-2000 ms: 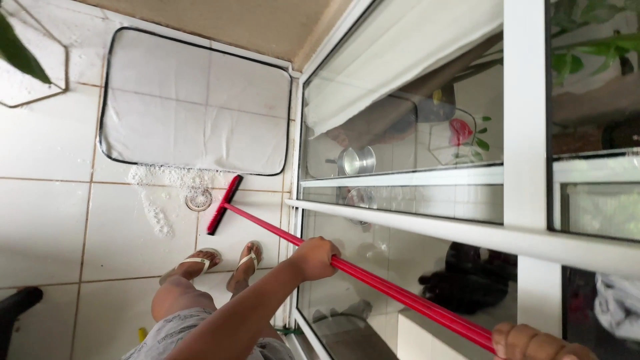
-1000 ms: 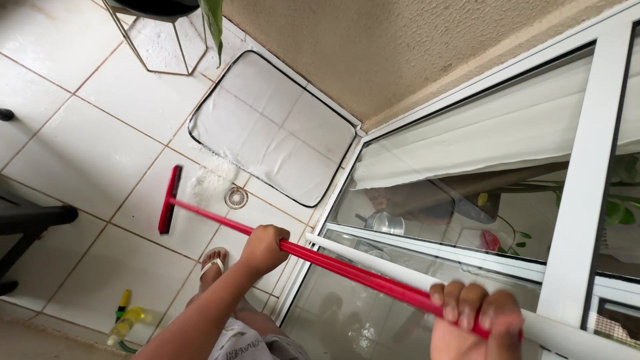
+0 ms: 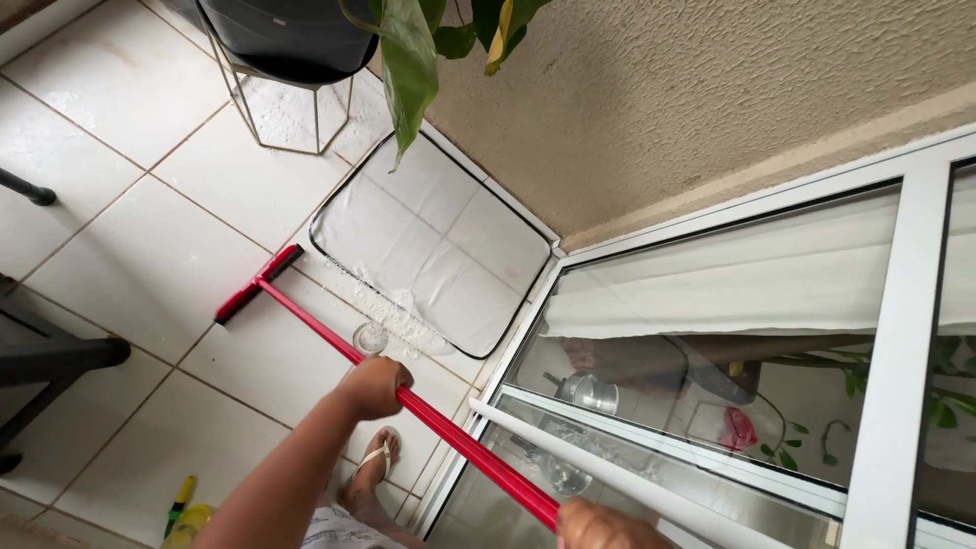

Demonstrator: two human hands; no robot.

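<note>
My left hand point(image 3: 375, 387) is closed around the middle of a red broom or squeegee handle point(image 3: 473, 450). My right hand point(image 3: 606, 526), at the bottom edge of the view, grips the handle's upper end. The red head point(image 3: 259, 284) with a dark edge rests on the white floor tiles, left of a round floor drain point(image 3: 370, 338). White suds point(image 3: 396, 313) lie between the drain and a clear plastic mat with black trim point(image 3: 435, 240), which is flat on the tiles in the corner.
A sliding glass door point(image 3: 709, 320) with a white frame borders the right side, below a textured beige wall point(image 3: 686, 99). A black pot point(image 3: 290, 34) stands on a wire stand at the top, with leaves hanging nearby. Black furniture legs point(image 3: 61, 358) are at left, a yellow-green hose nozzle point(image 3: 180, 503) at lower left.
The red head, beside the drain and near my feet two seconds ago, has moved away from the glass door across the tiles. Both hands have kept hold of the handle. The view has turned.
</note>
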